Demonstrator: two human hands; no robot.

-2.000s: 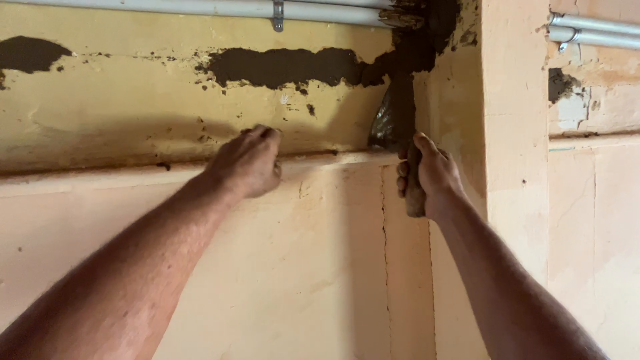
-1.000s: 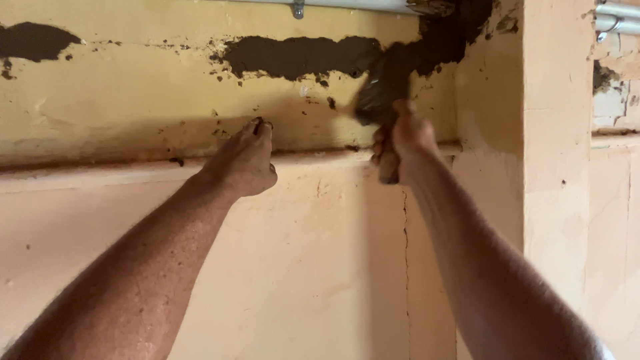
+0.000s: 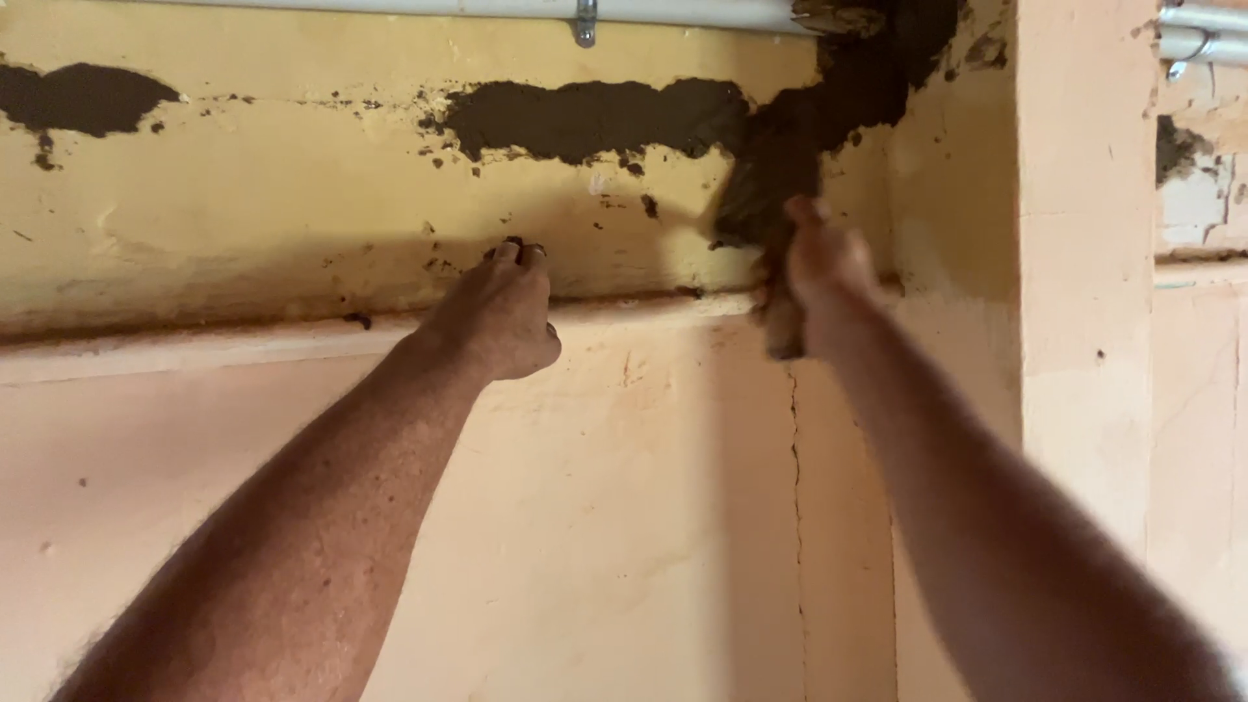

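Observation:
My right hand (image 3: 824, 268) grips the handle of a trowel (image 3: 765, 185), whose blade is smeared with dark mortar and lies against the yellow wall near the inner corner. The blade's top merges with the wet mortar, so its upper edge cannot be told. My left hand (image 3: 512, 312) is at the ledge, fingers curled against the wall, with dark matter at the fingertips; whether it holds anything is hidden. Above and between the hands runs a long patch of dark mortar (image 3: 595, 119). More mortar (image 3: 882, 73) fills the corner at the upper right.
A pale pipe (image 3: 468, 10) held by a metal clamp (image 3: 585, 21) runs along the top. Below the yellow wall juts a narrow ledge (image 3: 195, 351). A pillar (image 3: 1082, 244) projects at the right, with more pipes (image 3: 1204, 44) beyond it. A crack (image 3: 797, 468) runs down the lower wall.
Two seconds ago the trowel stood more upright beside the corner; one second ago it was tilted over the mortar's right end. My left hand has stayed at the ledge. The view has shifted slightly.

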